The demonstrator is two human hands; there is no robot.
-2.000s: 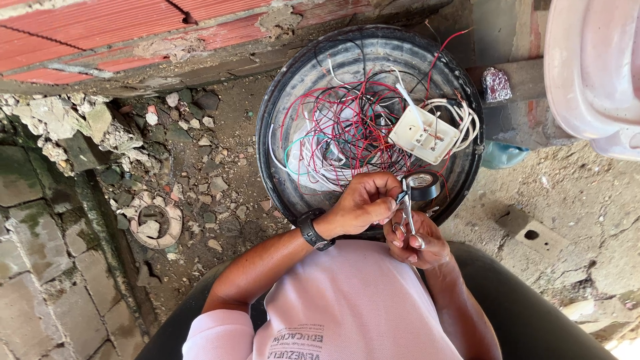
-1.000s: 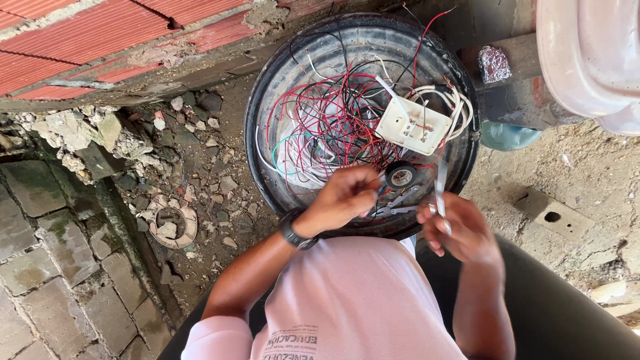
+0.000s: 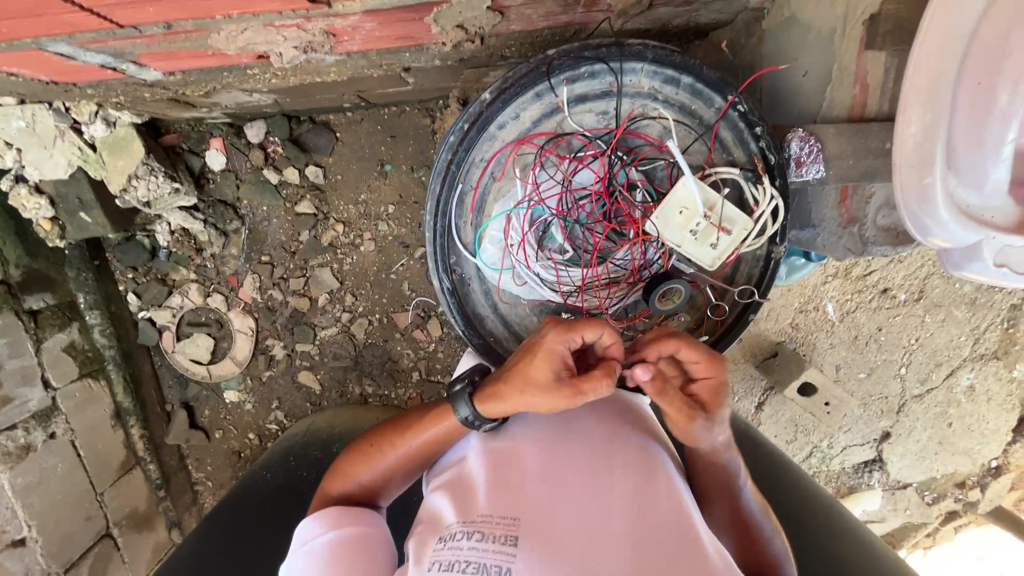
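Observation:
My left hand (image 3: 564, 364), with a black watch on its wrist, and my right hand (image 3: 680, 380) meet at the fingertips over the near rim of a round black tub (image 3: 456, 296). Their fingers pinch something small and dark, too hidden to name. Just beyond them lies a roll of black electrical tape (image 3: 666, 294). Scissors-like handles (image 3: 732, 302) rest right of the tape. A tangle of red, black and white wires (image 3: 584, 216) fills the middle of the tub. On its right side sits an open white plastic electrical box (image 3: 700, 222) beside coiled white cable (image 3: 764, 204).
A brick wall (image 3: 360, 36) runs behind the tub. Rubble (image 3: 312, 240) and a broken ring-shaped piece (image 3: 210, 332) lie to the left. At right are crumpled foil (image 3: 804, 156), a pale plastic basin (image 3: 944, 160) and a flat plate with a hole (image 3: 808, 390).
The scissors-like tool, in my right hand earlier, now lies in the tub by the white box. The tape roll rests in the tub, and my hands have come together.

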